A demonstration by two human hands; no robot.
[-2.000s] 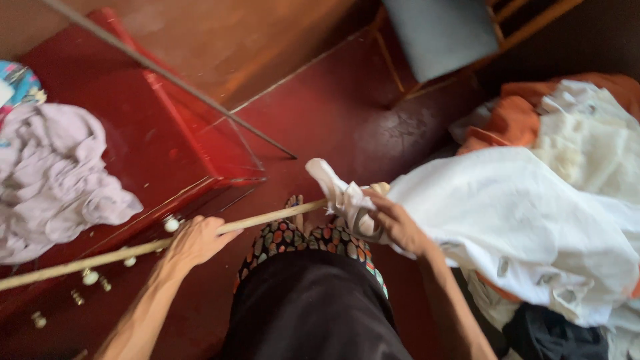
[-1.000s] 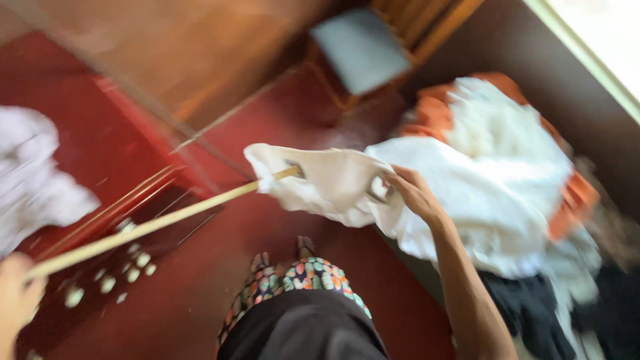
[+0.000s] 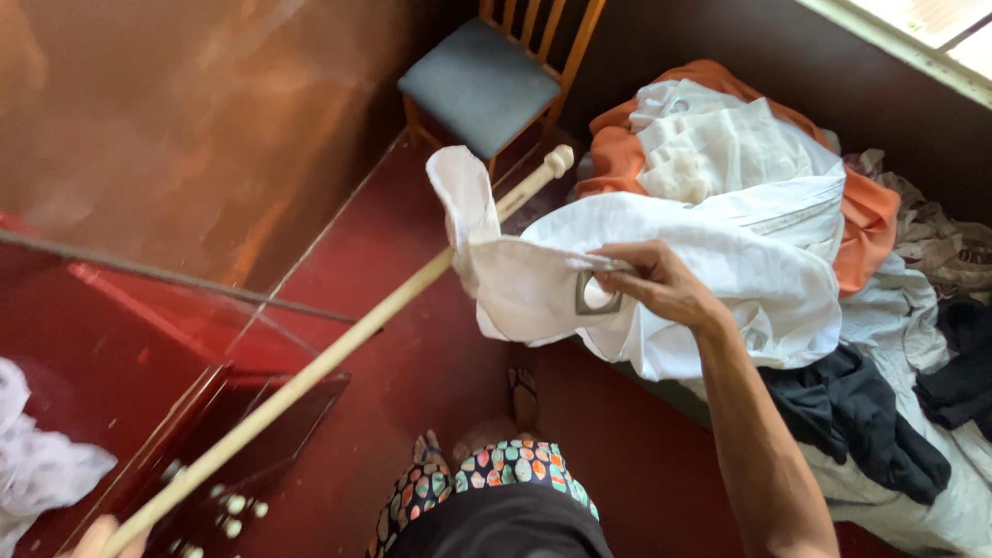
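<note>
A pale wooden curtain rod (image 3: 333,353) with a turned finial (image 3: 558,161) runs diagonally from the bottom left to the upper middle. My left hand (image 3: 112,539), partly cut off by the frame's lower left edge, grips its near end. Close to the finial, the rod passes behind or through the folded top of a white curtain (image 3: 519,287); which one is not plain. My right hand (image 3: 659,283) pinches that top edge beside a square grey eyelet (image 3: 598,293). The rest of the white cloth (image 3: 744,263) trails to the right onto a pile of fabric.
A chair with a grey seat (image 3: 480,85) stands beyond the rod. Orange cloth (image 3: 868,232), black cloth (image 3: 860,426) and other fabrics are heaped at right. Red furniture (image 3: 101,341) bears lilac cloth (image 3: 46,465) at left. Small pale knobs (image 3: 235,505) lie low left. A dark thin rod (image 3: 178,275) crosses at left.
My left hand has moved down the rod toward its near end. The finial end now stands out past the cloth, where it was covered a second ago. The view has shifted right.
</note>
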